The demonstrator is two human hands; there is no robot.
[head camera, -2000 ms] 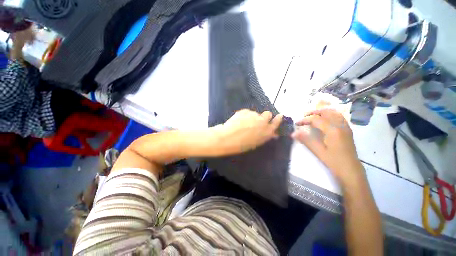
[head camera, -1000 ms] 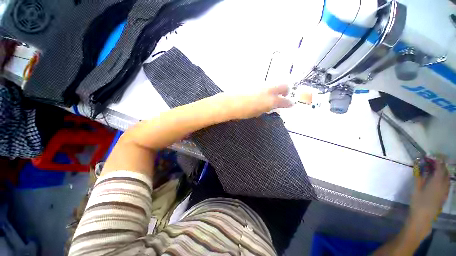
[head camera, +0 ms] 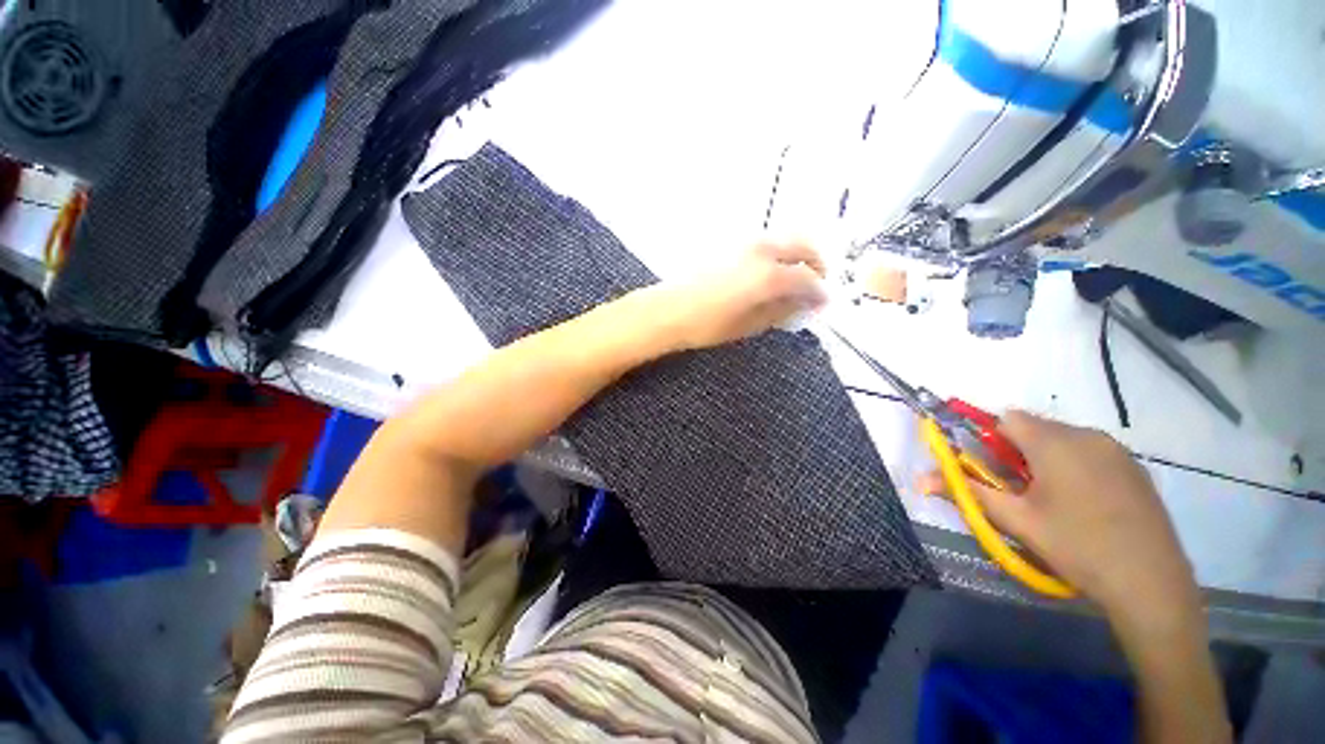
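Note:
A dark checked cut panel (head camera: 741,465) lies slantwise on the white table, its lower right corner over the front edge. My left hand (head camera: 770,291) is at the panel's upper edge, just left of the needle area, fingers bunched; what the fingertips pinch is too blurred to tell. My right hand (head camera: 1083,502) holds the scissors (head camera: 966,451) by their red and yellow handles. The blades point up and left, their tips close to my left hand's fingertips. Whether the blades are cutting anything cannot be told.
The white sewing machine head (head camera: 1017,131) stands at the upper right. A dark cloth scrap (head camera: 1163,302), a grey blade-like piece and a thin dark strip lie right of it. A bundle of cut pieces (head camera: 313,175) is at upper left. A red stool (head camera: 218,451) and a person's checked sleeve are at left.
My right hand has left the panel, picked up the scissors at the right and brought them to my left hand. The panel has turned slantwise, and my left hand is nearer the needle area than at first.

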